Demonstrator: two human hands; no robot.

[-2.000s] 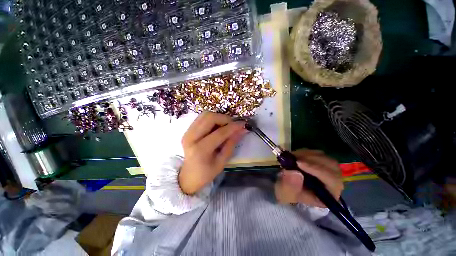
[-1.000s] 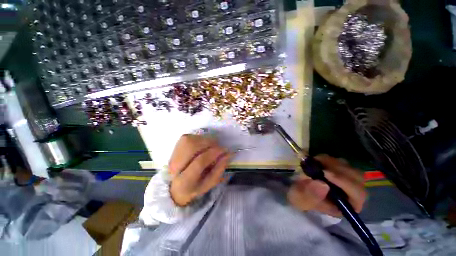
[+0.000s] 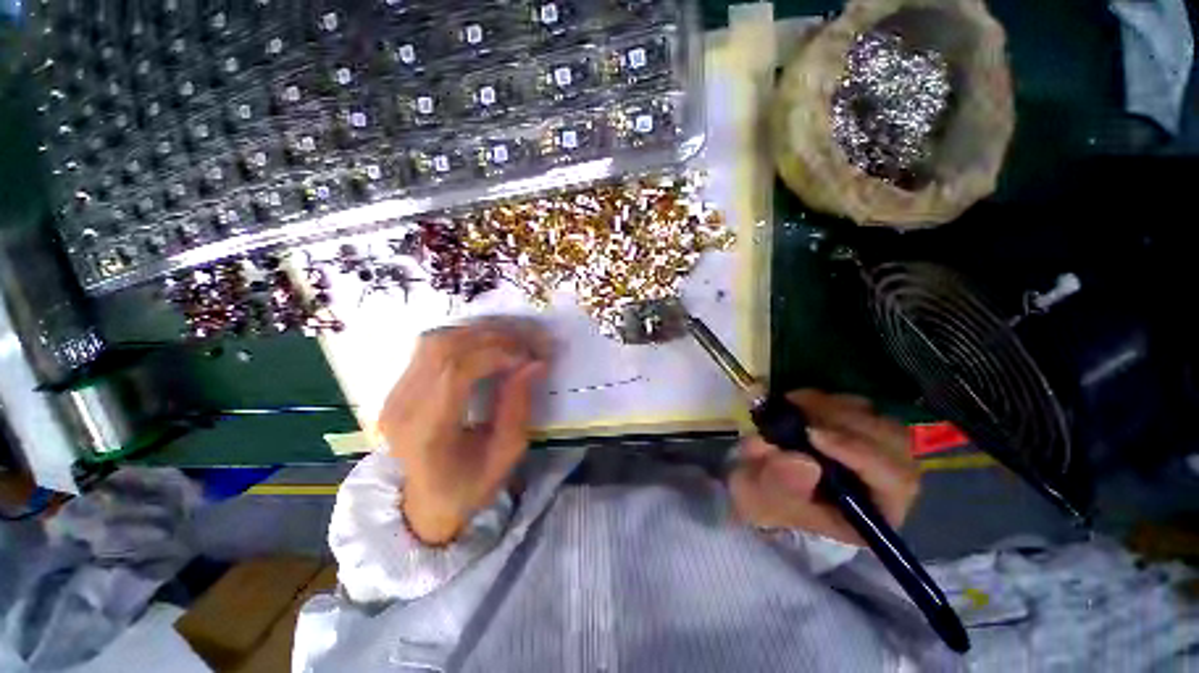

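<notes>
My right hand (image 3: 828,467) holds the black soldering iron (image 3: 861,513) like a pen. Its silver barrel points up and left, with the tip beside a small dark grey block (image 3: 654,321) at the lower edge of the gold-coloured components (image 3: 611,243). My left hand (image 3: 460,414) is blurred over the left part of the white work sheet (image 3: 618,408). A thin strand of solder wire (image 3: 598,387) runs right from its fingertips. Purple-red components (image 3: 454,256) lie left of the gold ones. The clear blister tray (image 3: 395,210) lies behind the heap.
A rough tan bowl (image 3: 805,151) with silver shavings stands at the back right. A black fan with a spiral grille (image 3: 973,362) is right of the iron. A solder spool (image 3: 105,414) is at the left. A white wipe (image 3: 1157,59) lies far right.
My left hand has moved away from the iron's tip to the left, and the dark block and solder strand now show. My right hand still holds the iron. The whole view has shifted slightly.
</notes>
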